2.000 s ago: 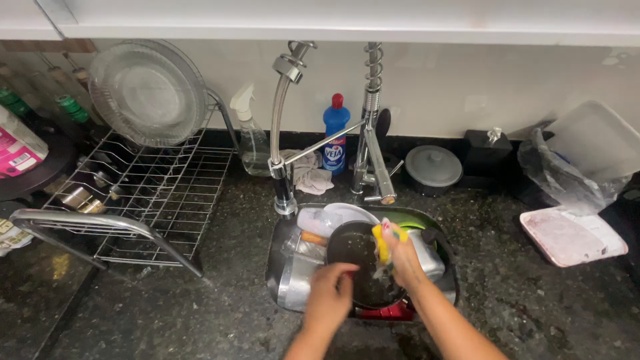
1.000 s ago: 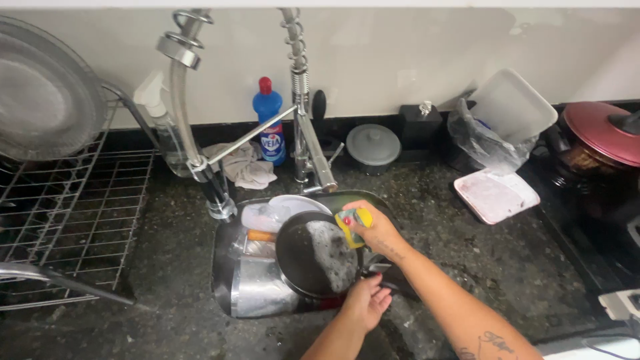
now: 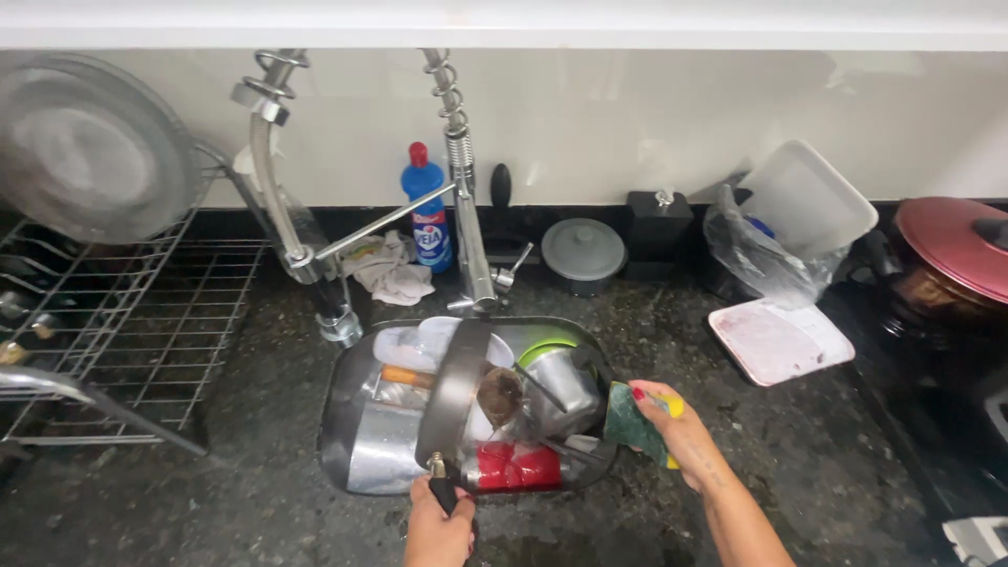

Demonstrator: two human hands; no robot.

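Note:
My left hand (image 3: 441,524) grips the black handle of a dark frying pan (image 3: 455,386), which is tipped on edge over the sink (image 3: 335,441). At the sink's right edge my right hand (image 3: 673,433) holds a yellow and green scouring sponge (image 3: 634,425), its green side facing the pan. Under and around the pan lie a metal pot (image 3: 386,449), a silvery cup (image 3: 563,386) by a lime-green rim, a red object (image 3: 520,466), a wooden handle (image 3: 405,376) and translucent plastic ware (image 3: 405,348).
A spring faucet (image 3: 476,244) stands behind the sink, near a blue cleaner bottle (image 3: 428,213), a cloth (image 3: 394,272) and a grey lidded pot (image 3: 583,250). A wire dish rack (image 3: 197,315) is at left. A stained foam tray (image 3: 780,339) and a red-lidded pot (image 3: 957,244) are at right.
The pan has gone from lying flat, foamy inside, to standing on edge. My right hand with the sponge has moved off the pan to the right. My left hand now grips the handle near the front edge.

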